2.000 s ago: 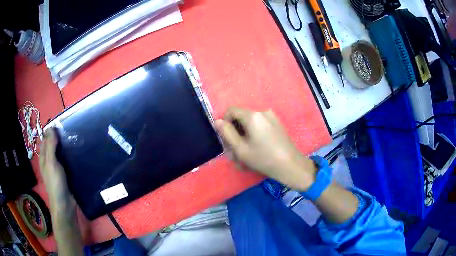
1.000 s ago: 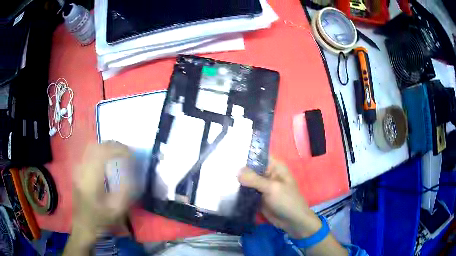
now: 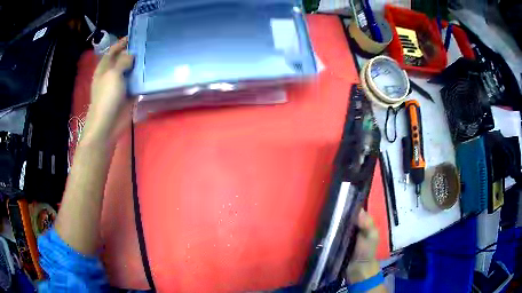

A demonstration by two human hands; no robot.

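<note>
The blue-grey back cover (image 3: 217, 46) lies over the paper stack at the top of the red mat. My left hand (image 3: 111, 80) holds its left edge. The opened tablet (image 3: 343, 194), a black frame with silver-white areas, is tilted steeply on edge at the right side of the mat. It is blurred. My right hand (image 3: 364, 246) grips its lower right edge, with the fingers partly hidden behind it. The pry card is not visible.
On the white area at the right are an orange and black screwdriver (image 3: 414, 137), a pale tape roll (image 3: 385, 80), a round container (image 3: 441, 187), and a thin dark rod (image 3: 390, 189). A red bin (image 3: 429, 57) stands behind. White earphones (image 3: 77, 131) lie at the left.
The tablet was closed, then open in my right hand; it has moved right and tilted on edge. My left hand has moved up, with the back cover now over the papers.
</note>
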